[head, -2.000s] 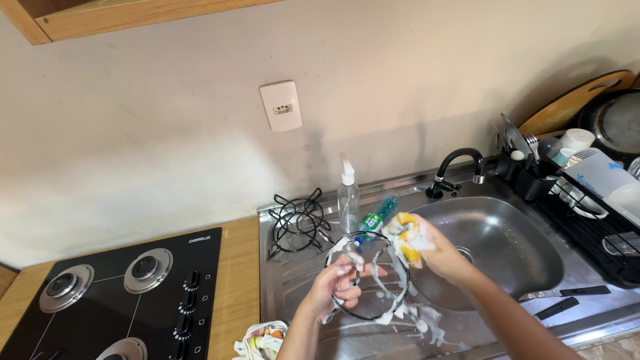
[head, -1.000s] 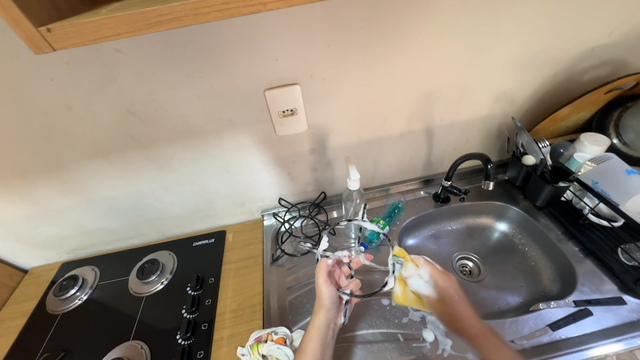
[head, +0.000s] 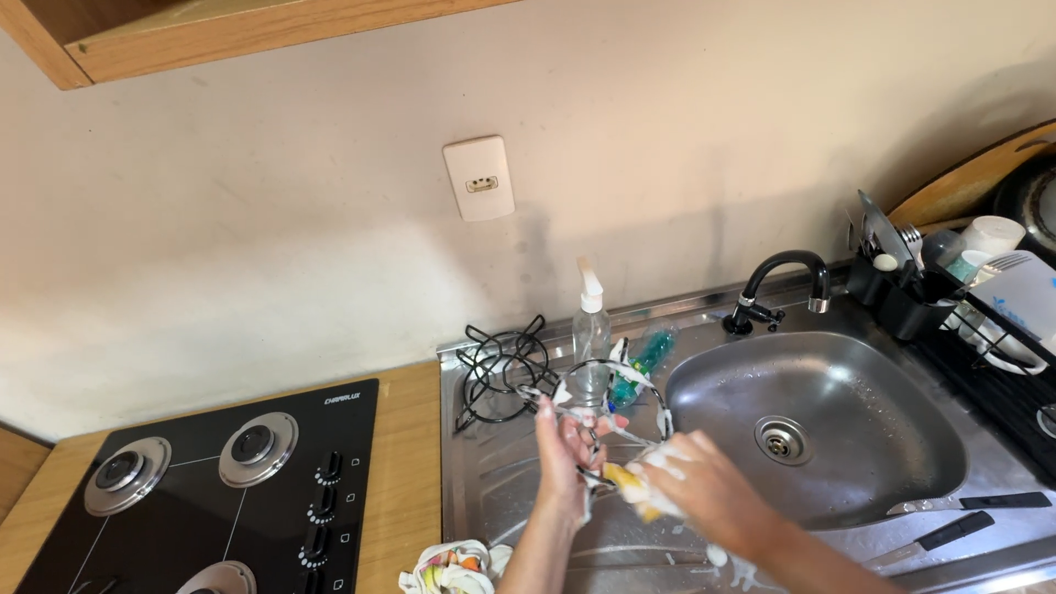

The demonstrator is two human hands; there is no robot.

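My left hand (head: 569, 454) grips a round black wire pan support (head: 664, 408) from a stove, coated with white suds, and holds it above the steel drainboard. In my right hand (head: 693, 487) is a soapy yellow sponge (head: 623, 480), pressed to the near side of the ring. Behind the ring stand a clear pump bottle (head: 591, 330) and a bottle of green liquid (head: 648, 363), which lies tilted. More black pan supports (head: 503, 371) rest on the drainboard's back left corner.
A black faucet (head: 784, 260) rises behind the steel sink basin (head: 866, 412). Two black-handled knives (head: 957, 530) lie at its near edge. The dish rack (head: 1006, 318) is at right, the gas cooktop (head: 198, 487) at left. A crumpled cloth (head: 454, 569) sits by my left forearm. Overhead is a wooden cabinet (head: 247, 33).
My right hand with the sponge has moved from the right side of the ring to its near side, close to my left hand. The ring has tilted.
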